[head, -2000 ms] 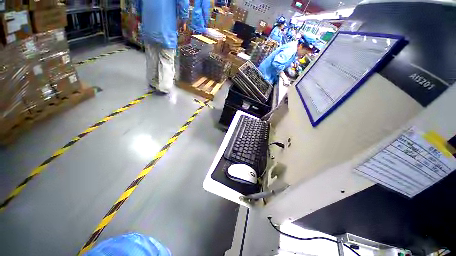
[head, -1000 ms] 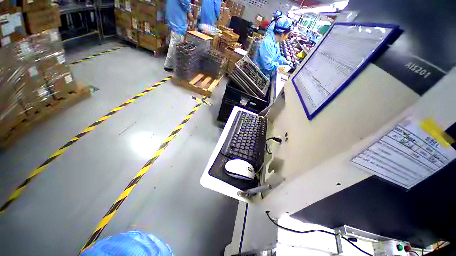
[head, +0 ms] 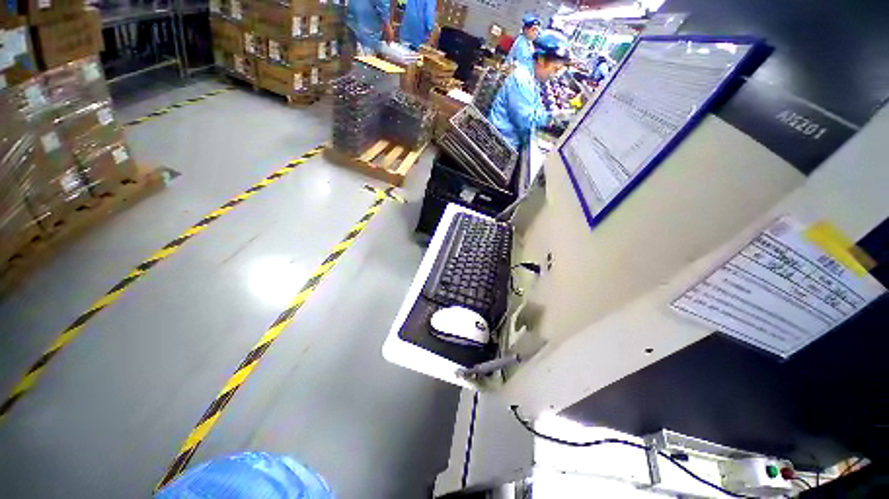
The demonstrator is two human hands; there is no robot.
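Neither of my hands is in the picture. Only a blue sleeve or smock part [head: 249, 478] shows at the bottom edge. Nearest in front are a black keyboard [head: 472, 261] and a white mouse [head: 459, 325] on a white side shelf [head: 414, 362]. The shelf is fixed to a large pale machine [head: 575, 302]. A brightly lit white bed [head: 585, 469] shows at the bottom right, with a black cable across it. A small pale control box [head: 763, 475] with green and red buttons stands beside the bed.
A blue-framed sheet [head: 663, 117] and a paper form [head: 780, 287] hang on the machine. Workers in blue, a pallet [head: 375, 161] with trays, a black crate [head: 453, 200] and wrapped cartons [head: 58, 146] stand beyond. Yellow-black tape [head: 258, 356] crosses the floor.
The view has shifted slightly, showing more of the control box. The standing workers in blue at the back have moved from their earlier places. The seated-side worker's head has turned or shifted.
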